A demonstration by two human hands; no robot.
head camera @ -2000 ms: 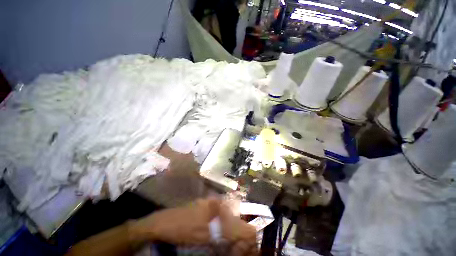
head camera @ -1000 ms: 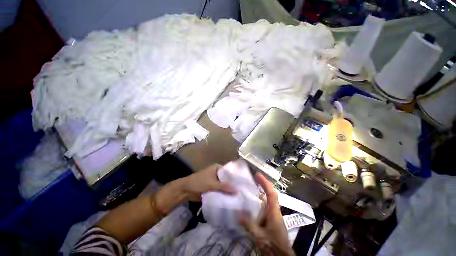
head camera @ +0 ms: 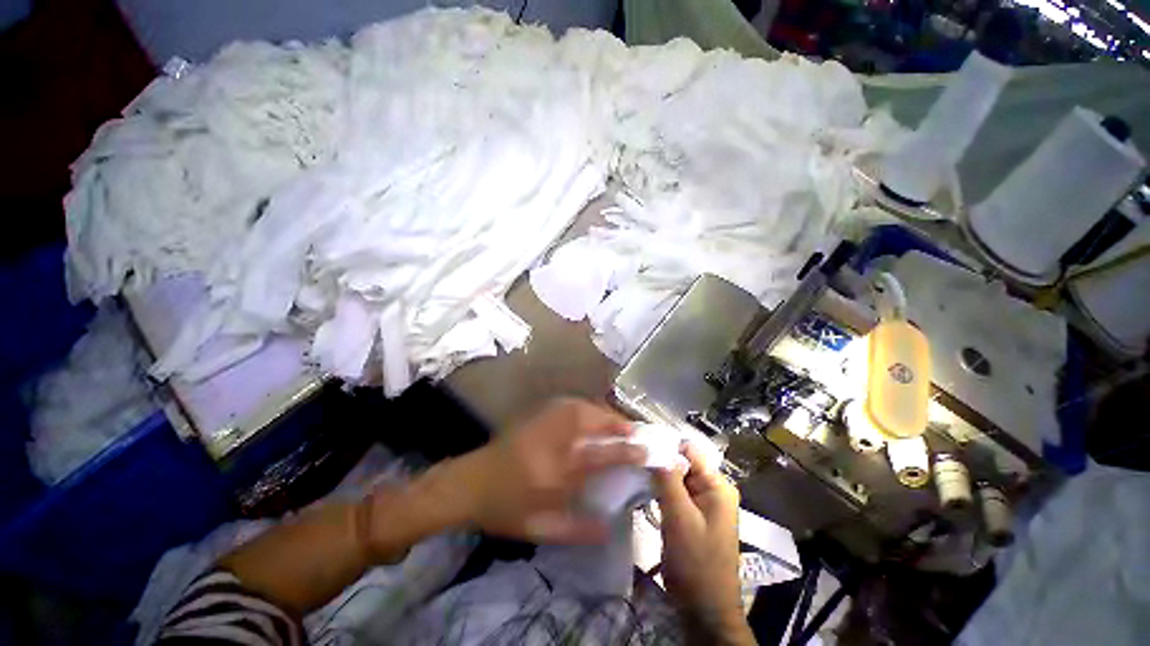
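Observation:
A small white fabric piece (head camera: 656, 447) is bunched between my two bare hands in front of the machine. My left hand (head camera: 555, 469) is blurred and closed around its left part. My right hand (head camera: 700, 511) pinches its right end with thumb and fingers. The overlock machine (head camera: 820, 391) stands just right of and beyond my hands. Its flat metal cloth plate (head camera: 694, 347) lies beyond my fingers, with the lit needle area (head camera: 757, 394) at its right. The fabric's lower part is blurred.
A large white pile of cut pieces (head camera: 441, 189) spreads left of and behind the machine. A blue crate (head camera: 107, 486) with white cloth is at far left. Thread cones (head camera: 1053, 196) stand behind right. White cloth lies low by my lap. A printed slip (head camera: 767, 543) is beside my right hand.
The view has swung down and left since the first frame. My right hand has come into view with the fabric piece. Since the second frame the piece is more bunched and both hands have shifted slightly.

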